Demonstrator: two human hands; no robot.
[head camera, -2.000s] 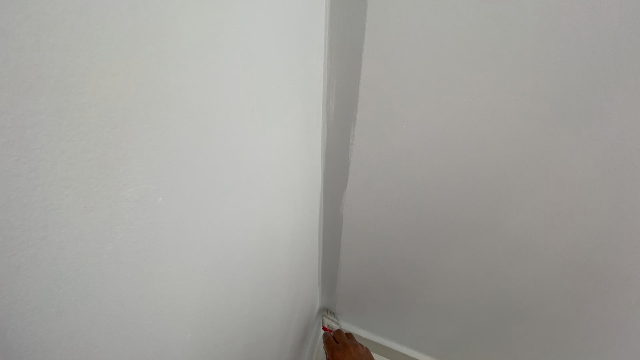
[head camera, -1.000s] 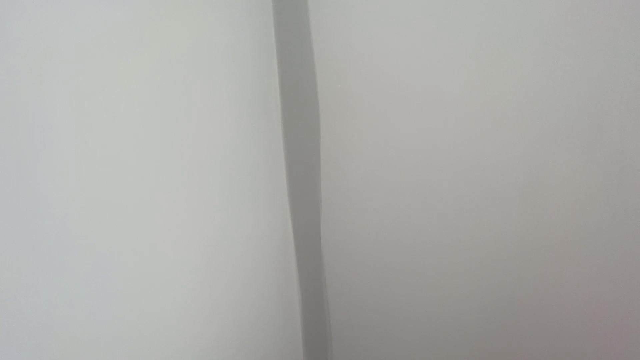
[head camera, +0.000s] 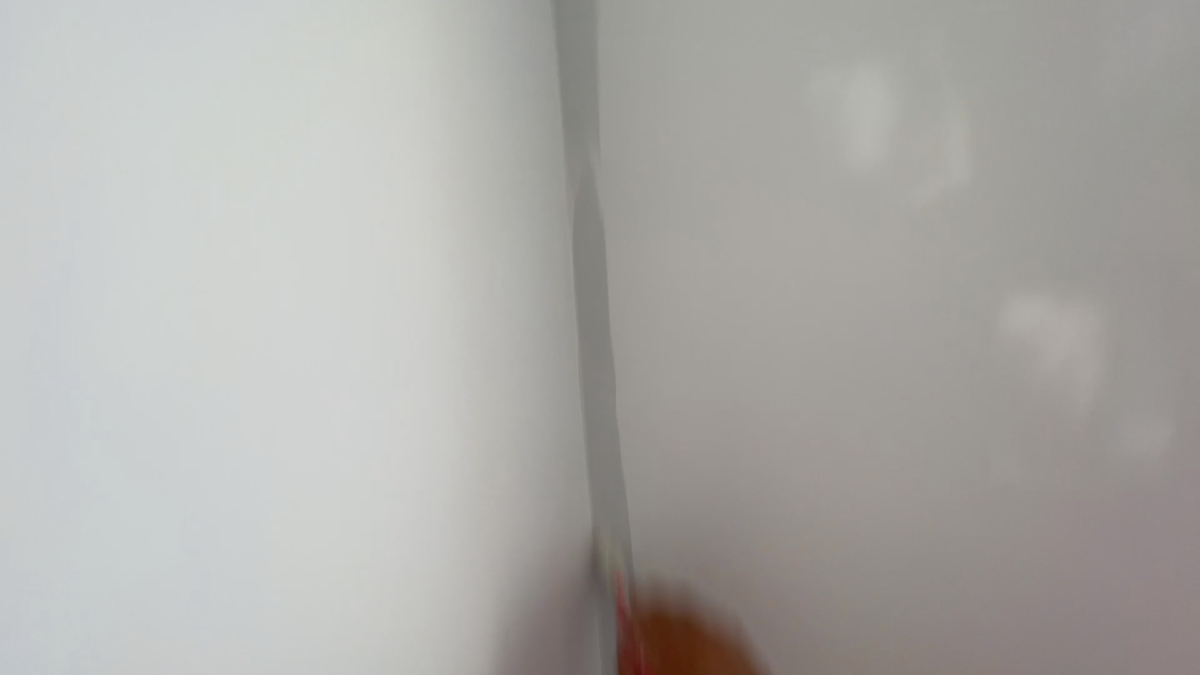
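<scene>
At the bottom edge, just right of the corner, is my right hand (head camera: 692, 637), blurred and partly cut off. It is closed on a slim tool with a red part and a pale tip, seemingly a paintbrush (head camera: 622, 605). The pale tip lies against the lower part of a darker grey painted strip (head camera: 594, 337), which runs down the corner where two walls meet. My left hand is out of view.
A smooth white wall (head camera: 234, 328) fills the left side. The light grey wall (head camera: 797, 375) on the right has several paler patches (head camera: 1055, 342). A soft shadow falls on the white wall beside my hand.
My right hand and the tool, out of sight one second ago, are back at the bottom edge. The view has shifted; the skirting seen two seconds ago is gone.
</scene>
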